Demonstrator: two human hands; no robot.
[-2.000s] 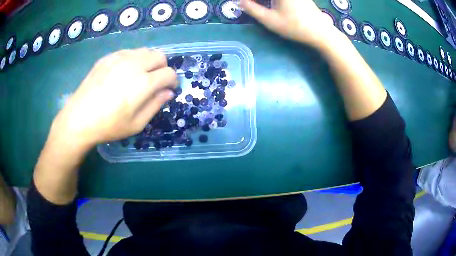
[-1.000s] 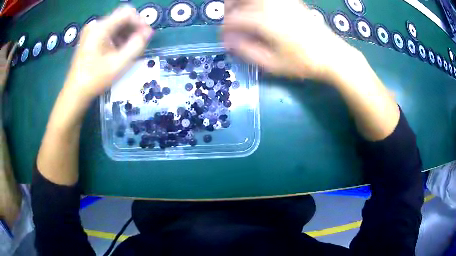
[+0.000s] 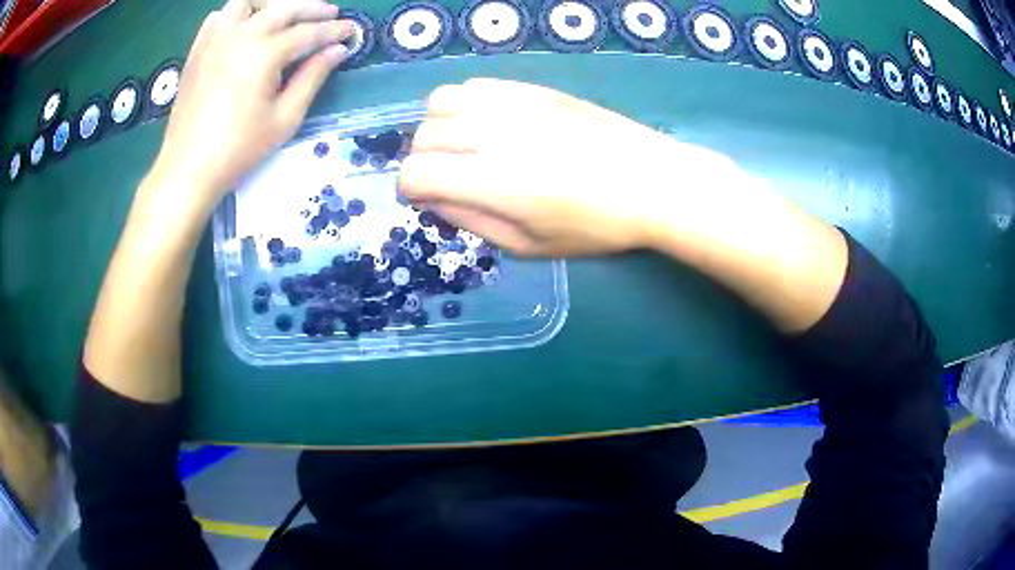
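My left hand [image 3: 250, 95] is at the row of black toothed discs with white centres, its fingertips at a disc [image 3: 352, 38]; whether they hold a small part cannot be seen. My right hand [image 3: 490, 167] is over the upper right of the clear plastic tray [image 3: 384, 347], fingers bent down among the small round parts; the fingertips are hidden. Small black parts [image 3: 354, 278] lie loose in the tray, with some pale ones [image 3: 402, 275] among them.
The row of discs [image 3: 495, 22] curves along the far side of the green table [image 3: 690, 334]. Single discs lie behind the row, one at the left [image 3: 51, 107] and others at the right [image 3: 918, 49]. Another person's arm [image 3: 25, 445] shows at the left edge. A red object [image 3: 50, 25] is far left.
My left hand has gone from over the tray to the disc row. My right hand has come from the row down into the tray. The discs have shifted along the row.
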